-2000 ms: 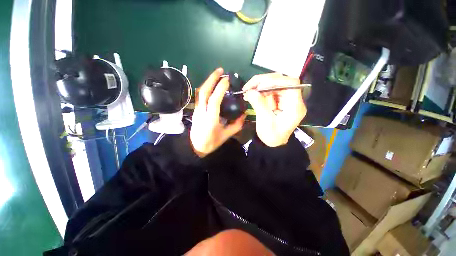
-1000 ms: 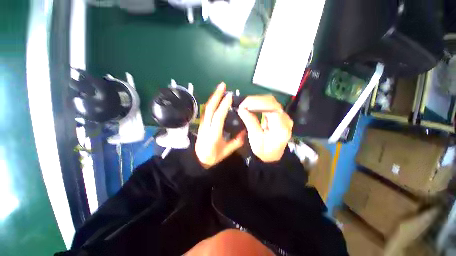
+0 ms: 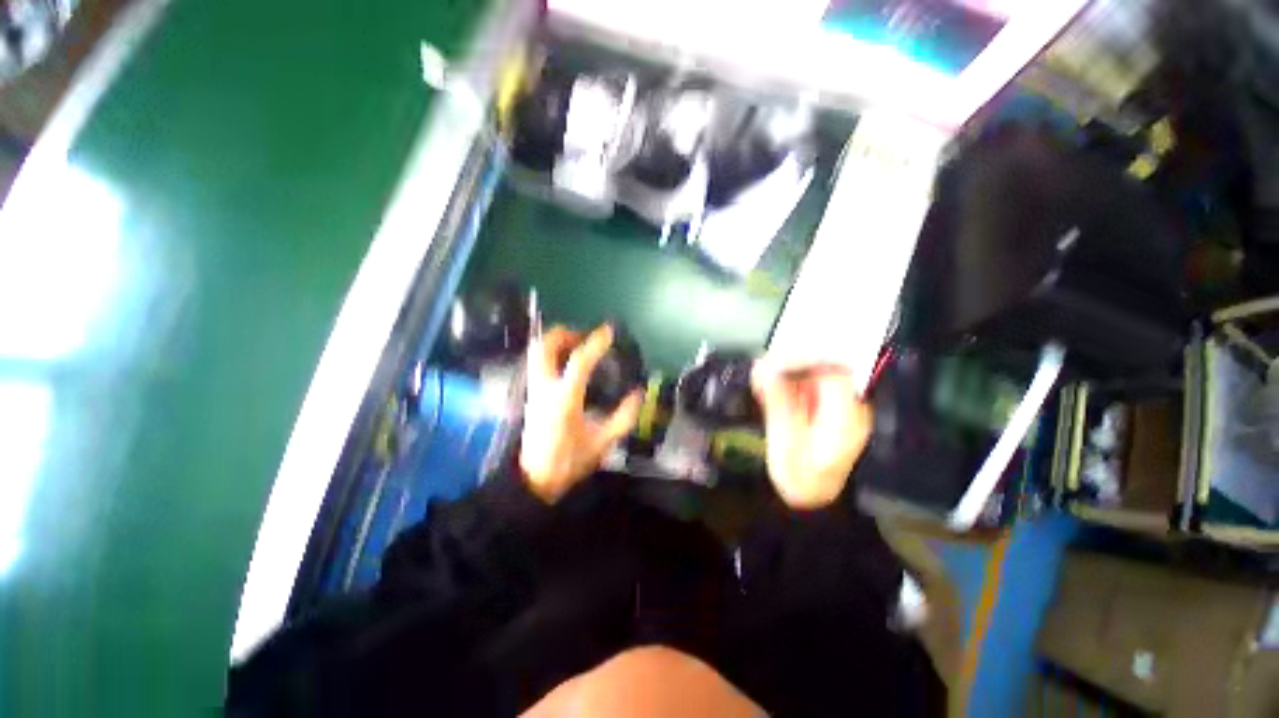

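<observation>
The frame is blurred. Three white-and-black security cameras stand in a row at the mat's near edge. My left hand [image 3: 558, 421] has its thumb and fingers around the black head of the middle camera [image 3: 614, 376]. Another camera [image 3: 491, 323] is to its left, partly behind my fingers. The right camera [image 3: 718, 387] stands between my hands, its black head up and white base below. My right hand [image 3: 814, 438] is just right of it with curled fingers; a thin dark line shows at the fingertips, too blurred to name.
Several white-and-black units [image 3: 687, 140] stand at the mat's far side. A long white keyboard [image 3: 858, 260] lies at the right, with a black case [image 3: 940, 421] beside it. A shiny green surface [image 3: 211, 351] runs along the left. Cardboard cartons [image 3: 1164, 617] are at lower right.
The view has shifted and turned, showing more of the bench's far side. My left hand has gone from the right camera to the middle one. My right hand has moved off the right camera's head.
</observation>
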